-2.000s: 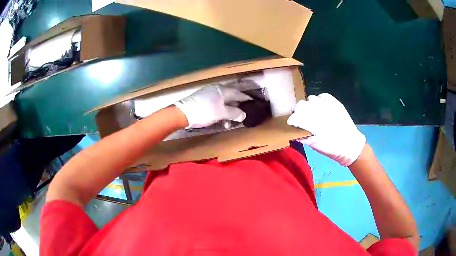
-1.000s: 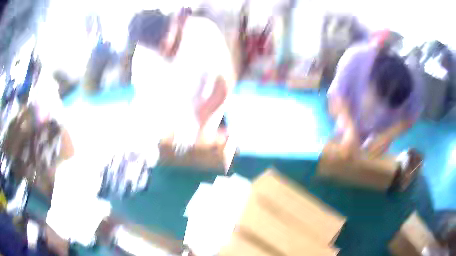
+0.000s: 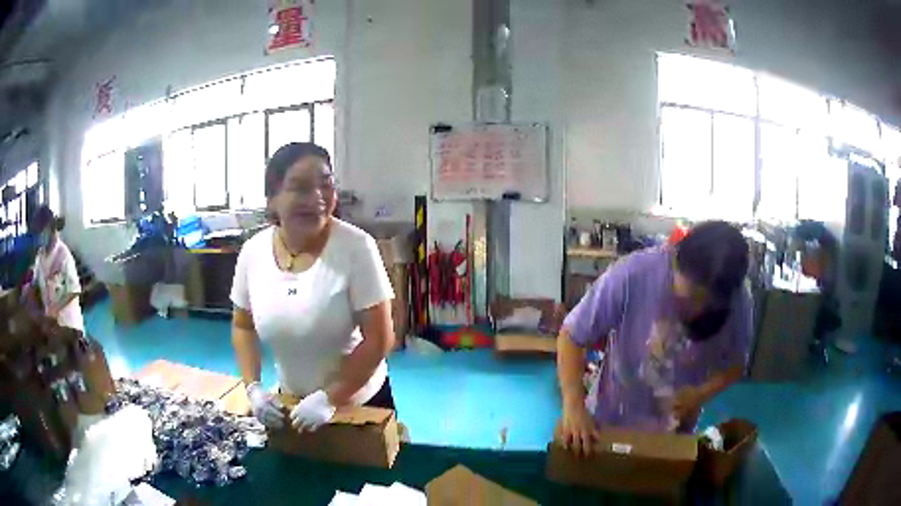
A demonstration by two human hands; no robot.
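Neither of my hands is in the picture. Nearest in front of me, at the bottom edge, lie white paper sheets (image 3: 378,495) and a brown cardboard panel (image 3: 474,489), both cut off by the edge. Beyond them on the dark green table (image 3: 484,464) stands a closed brown carton (image 3: 341,438), under the white-gloved hands of a person in a white shirt. To the right, a person in a purple shirt has a hand on another brown carton (image 3: 624,461) with a small white label.
A heap of small shiny bagged parts (image 3: 193,435) lies at left, beside white plastic film (image 3: 109,455). A small open box (image 3: 728,445) stands right of the labelled carton. Another person (image 3: 57,277) is at far left. Blue floor (image 3: 474,395) lies beyond the table.
The view has swung up from the open box in front of me to the room. My hands, earlier at that box, are out of the picture. The blur has cleared.
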